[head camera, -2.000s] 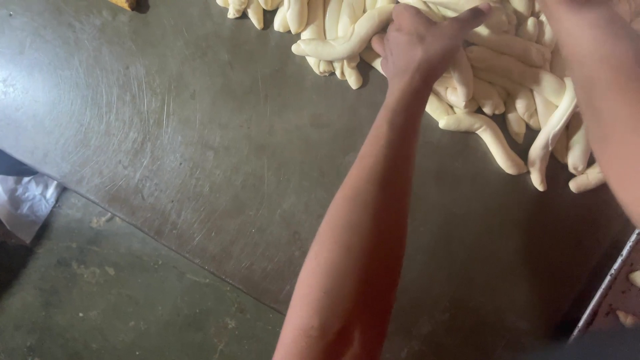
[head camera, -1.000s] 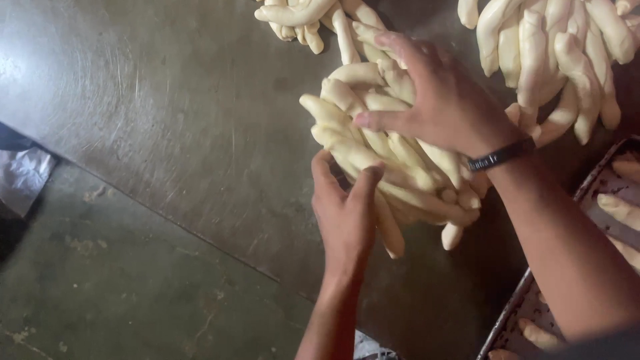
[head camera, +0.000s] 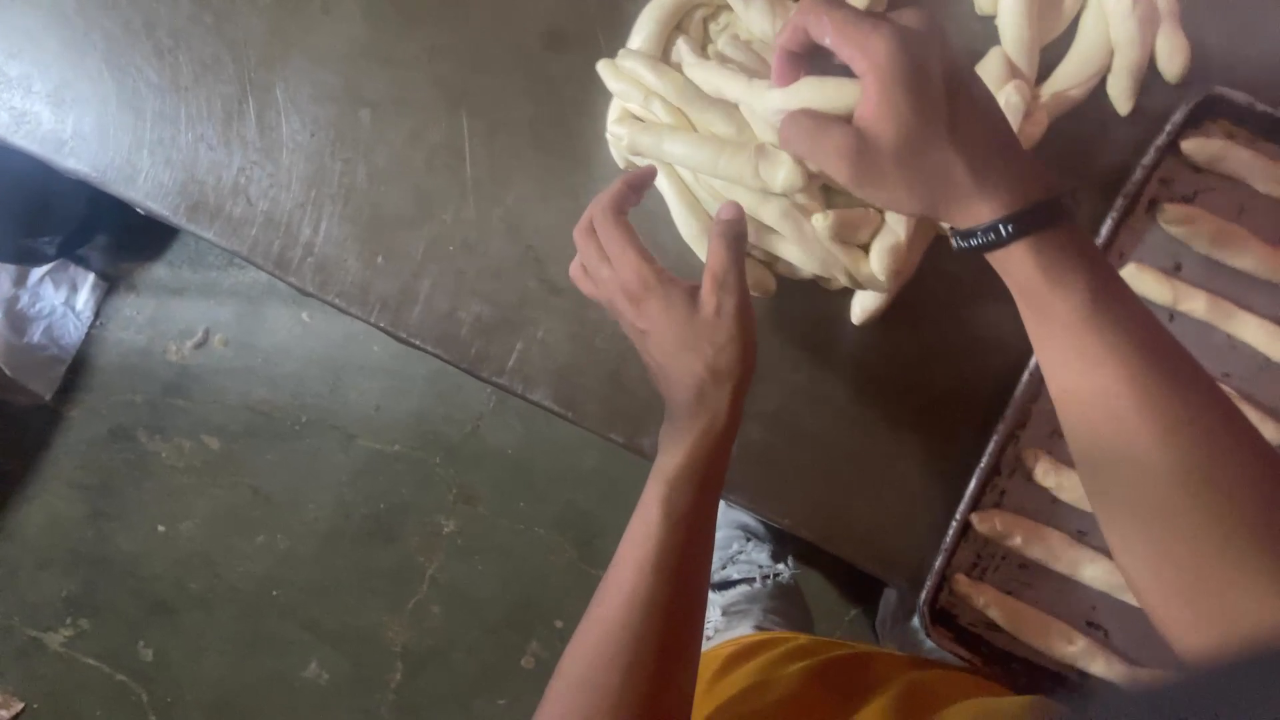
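A heap of pale dough sticks lies on the metal table, near the top centre of the view. My left hand is at the heap's lower left edge, fingers spread, holding nothing. Over the heap's right part is my right hand, with a dark wristband on the wrist; its thumb and fingers pinch the end of one dough stick lying on top. Parts of the heap behind the right hand are hidden.
A second bunch of dough sticks lies at the upper right. A dark-rimmed baking tray with spaced dough sticks stands at the right, partly under my right forearm. The table edge runs diagonally above a stained floor.
Both hands, earlier reaching into dough at the top, came down around a separate heap. Since then my right hand has pinched one stick and my left has its fingers off the heap. The view has shifted.
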